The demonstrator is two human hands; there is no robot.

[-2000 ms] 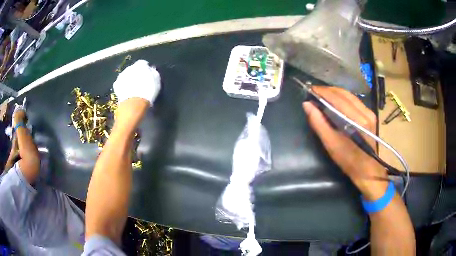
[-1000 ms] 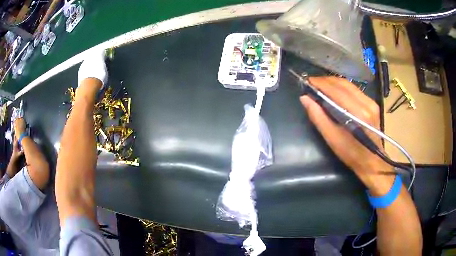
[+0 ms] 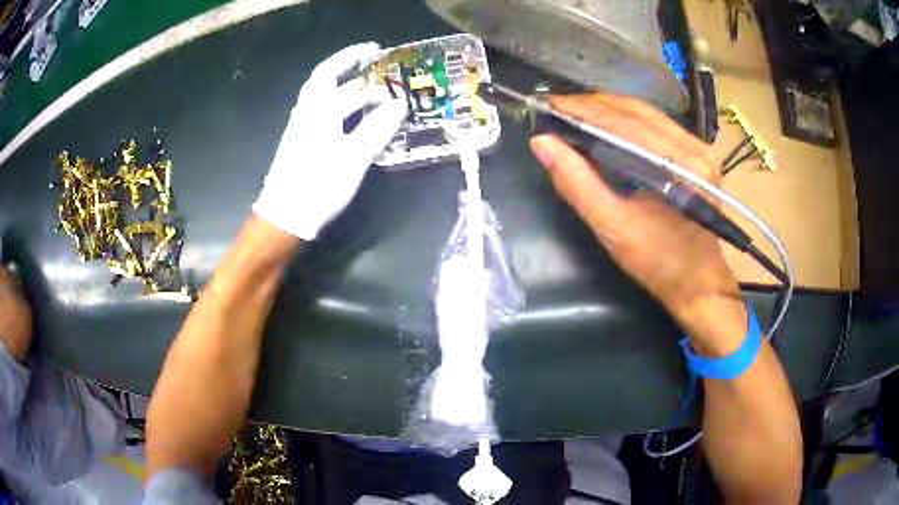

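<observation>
The white socket housing (image 3: 434,146) lies open on the dark mat, with a green circuit board (image 3: 430,91) and brass strips inside. My gloved left hand (image 3: 330,138) is on its left side, fingers and thumb over the left edge; whether a small part is held is hidden. My bare right hand (image 3: 631,187) holds the soldering iron (image 3: 631,163), its tip at the housing's right side near a brass strip. The white power cord (image 3: 473,182) runs from the housing's near edge into a clear plastic bag (image 3: 468,325). Its plug (image 3: 485,481) hangs at the bench edge.
A pile of brass contact strips (image 3: 118,222) lies at left. The translucent fume hood (image 3: 582,49) is above my right hand. A cardboard tray (image 3: 808,217) at right holds a brass piece and dark tools. Another person's arm (image 3: 15,314) is at far left. More brass stock (image 3: 261,468) lies below the bench edge.
My left hand has moved from the brass pile to the housing, which now sits slightly tilted. My right hand has brought the iron's tip from beside the housing to its right side.
</observation>
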